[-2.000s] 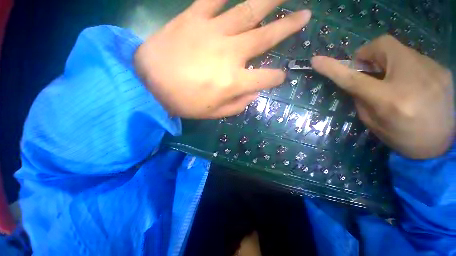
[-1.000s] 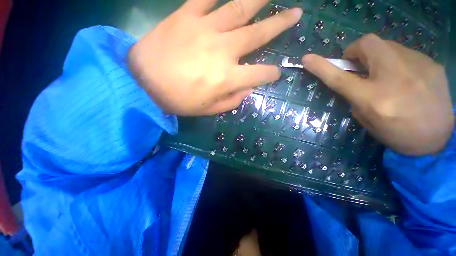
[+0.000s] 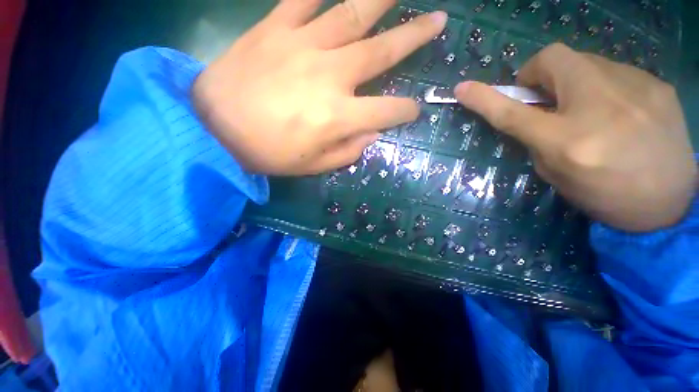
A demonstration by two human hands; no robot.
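Note:
A clear blister tray [image 3: 360, 243] with rows of pockets lies over the green mat. Many small flex-circuit parts [image 3: 421, 221] sit in its pockets. My right hand [image 3: 613, 134] is bare and shut on slim tweezers [image 3: 521, 93], which flash silver-white and point left; the index finger presses on them. My left hand [image 3: 299, 96] is bare, palm down with fingers spread over the tray's left part. Its little finger is near the tweezer tip. I cannot tell whether a tiny part is at the tip or under the left fingers.
A red edge [image 3: 11, 321] shows at the far left. Green mat [image 3: 146, 23] lies behind my left sleeve. Blue smock sleeves [image 3: 138, 176] frame the tray on both sides. Strong glare lies on the middle of the tray. Black clothing [image 3: 368, 314] is below the tray's front edge.
Both hands and the tweezers have shifted slightly left in the picture, and the tray a little too. The flat side of the tweezers now flashes brighter. The grip looks the same.

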